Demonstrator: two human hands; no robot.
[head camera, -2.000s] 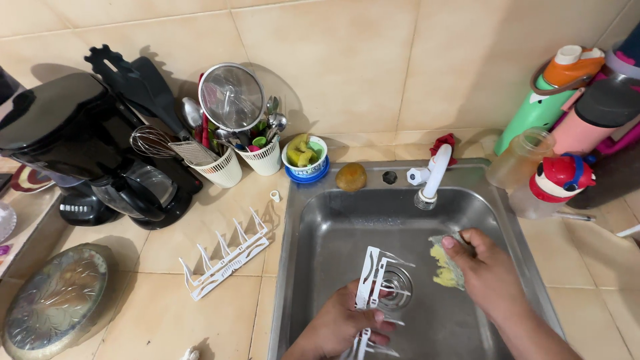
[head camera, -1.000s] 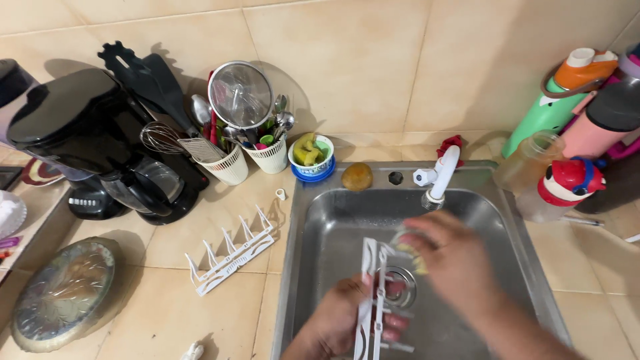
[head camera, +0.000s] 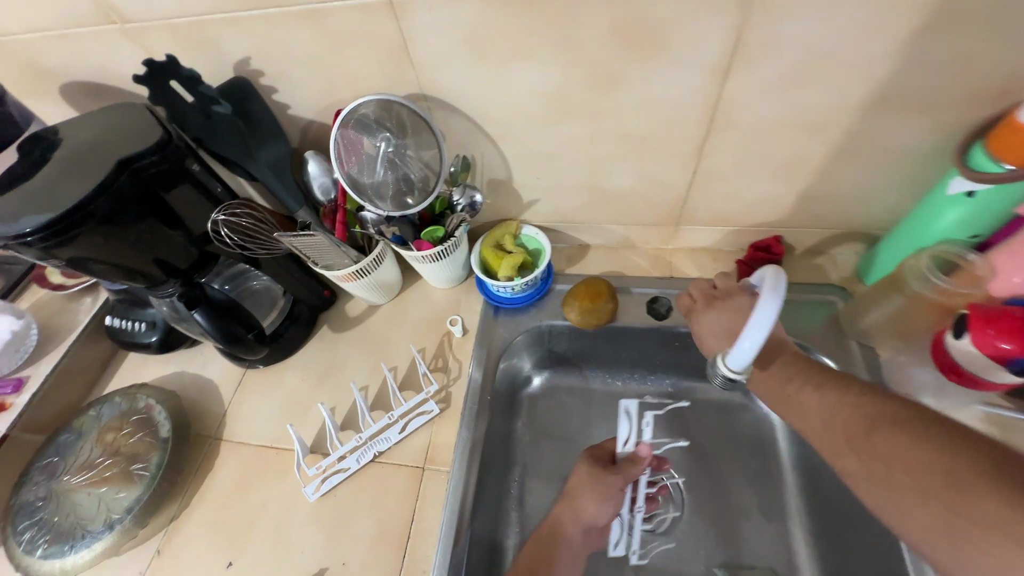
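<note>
My left hand (head camera: 612, 488) grips a white plastic rack piece with curved prongs (head camera: 632, 520), held over the steel sink (head camera: 552, 384) near its drain. My right hand (head camera: 724, 312) is at the base of the white faucet (head camera: 760, 320), partly behind its curved spout; the faucet handle is hidden, and whether the fingers are closed on it cannot be told. A second white pronged rack piece (head camera: 376, 444) lies on the tiled counter left of the sink. The sponge is not clearly visible; a small edge of something shows at the bottom of the basin.
On the sink's back rim sit a brown round object (head camera: 590, 302) and a tub holding yellow-green pieces (head camera: 512, 264). Utensil cups (head camera: 368, 276), a black coffee maker (head camera: 104, 208) and a plastic-covered dish (head camera: 92, 480) stand left. Bottles (head camera: 944, 208) crowd the right, beside a red cloth (head camera: 760, 254).
My right hand has moved from beside the rack piece up to the faucet, and the sponge it held earlier no longer shows there. My left hand still holds the rack piece.
</note>
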